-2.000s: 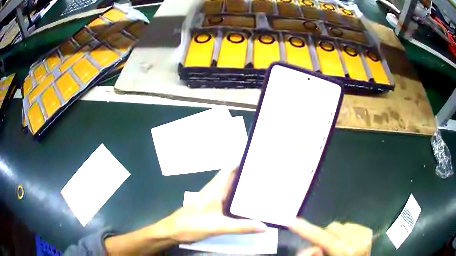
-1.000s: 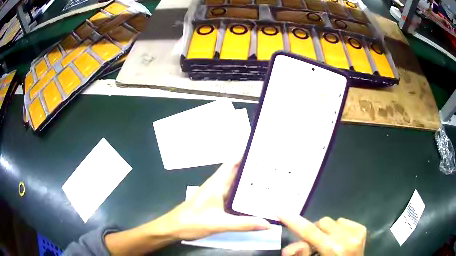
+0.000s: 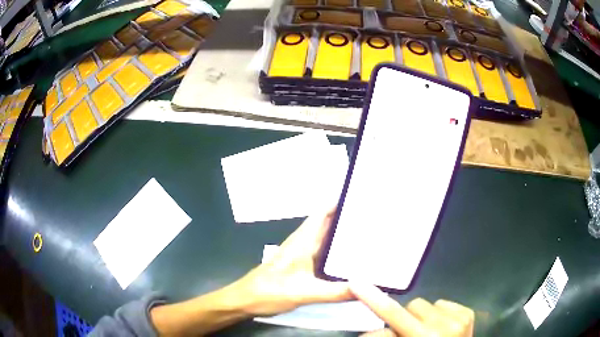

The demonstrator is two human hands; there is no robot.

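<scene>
A large smartphone (image 3: 401, 181) with a dark purple edge and a bright white screen stands tilted in front of me. My left hand (image 3: 289, 276) holds it by its lower left side. My right hand (image 3: 414, 316) has its index finger stretched to the phone's bottom edge. Its other fingers are curled, and the frame's bottom edge cuts it off, so I cannot tell whether it holds anything. A white sheet (image 3: 329, 317) lies partly hidden under my hands. Overlapping blank white sheets (image 3: 283, 181) lie behind my left hand. Another blank sheet (image 3: 143, 232) lies apart at left.
Stacked trays of yellow parts (image 3: 332, 56) rest on boards (image 3: 520, 148) at the back. A tilted tray (image 3: 108, 92) is at back left. A yellow ring (image 3: 37, 242) is at far left, a printed slip (image 3: 547, 296) at right, clear plastic (image 3: 594, 201) at the right edge, a blue basket (image 3: 71, 322) lower left.
The whole scene has shifted right in view. A small reddish mark now shows near the top right of the phone screen. My right index fingertip has moved left along the phone's lower edge.
</scene>
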